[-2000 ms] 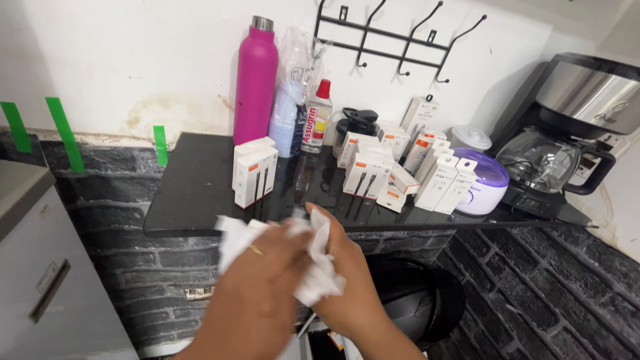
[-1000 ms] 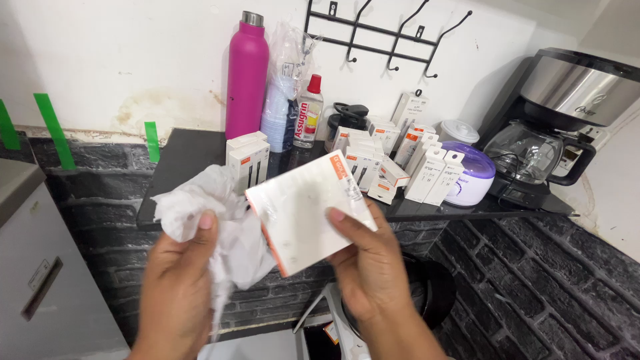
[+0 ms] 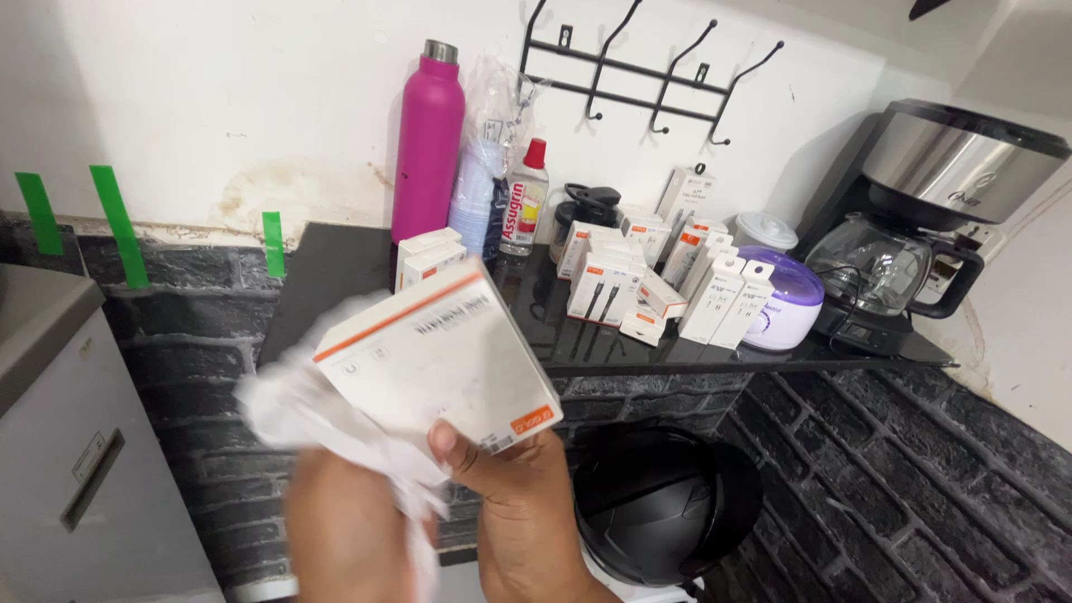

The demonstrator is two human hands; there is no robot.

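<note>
My right hand (image 3: 511,494) grips a white cardboard box (image 3: 444,360) with orange edging by its lower side, thumb on the broad printed face. A crumpled white cloth or tissue (image 3: 310,402) is in my left hand (image 3: 356,519), which is blurred, and the cloth lies against the box's left side. Most of the left hand's fingers are hidden by the cloth. Behind the held box, small white boxes (image 3: 431,251) stand on the black shelf (image 3: 322,260). More small white-and-orange boxes (image 3: 607,285) stand in a group further right.
A magenta bottle (image 3: 429,151), bagged plastic cups (image 3: 481,184) and a red-capped bottle (image 3: 526,201) line the wall. A purple-and-white appliance (image 3: 783,301) and a coffee maker (image 3: 913,226) stand at right. A black hook rack (image 3: 624,63) hangs above; a black helmet (image 3: 670,502) sits below.
Two seconds ago both hands were together at the white cloth. One second ago the cloth was apart from the box's face; the box is now turned differently, with the cloth behind its left side.
</note>
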